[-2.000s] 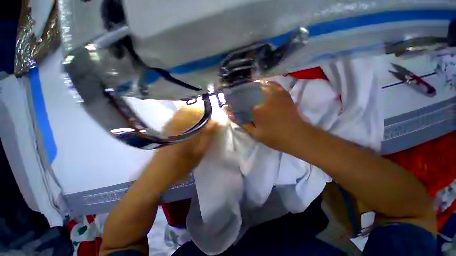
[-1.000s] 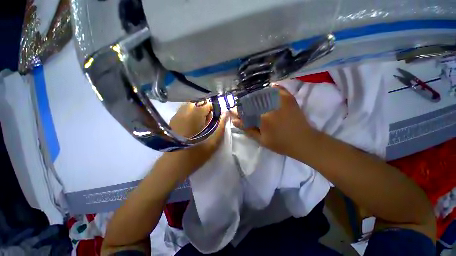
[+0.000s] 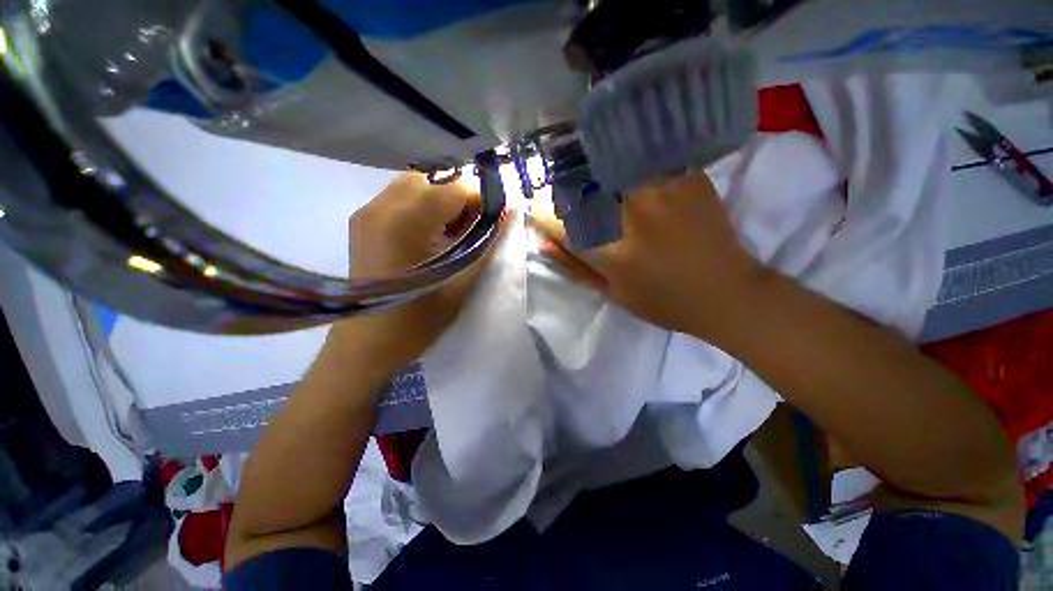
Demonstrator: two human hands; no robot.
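Note:
The white cloth (image 3: 485, 381) runs from the needle area down over the table edge into the lap, with more of it bunched at the right. A red part (image 3: 788, 110) shows in it. My left hand (image 3: 410, 237) lies on the cloth left of the needle, partly hidden behind the chrome guard (image 3: 219, 306). My right hand (image 3: 670, 248) holds the cloth just right of the needle, its fingers partly behind grey machine parts. The presser foot and needle (image 3: 525, 173) sit between my hands in bright light, with fine detail unclear.
The sewing machine head (image 3: 381, 104) fills the top. Red snips (image 3: 1010, 159) lie at the table's far right. The grey measuring scale (image 3: 219, 418) runs along the front edge. White pieces (image 3: 64, 369) are stacked at left. Red cloth (image 3: 993, 369) is at lower right.
The view has moved closer to the machine, so the head and chrome guard look larger. Both hands stay beside the needle on the cloth.

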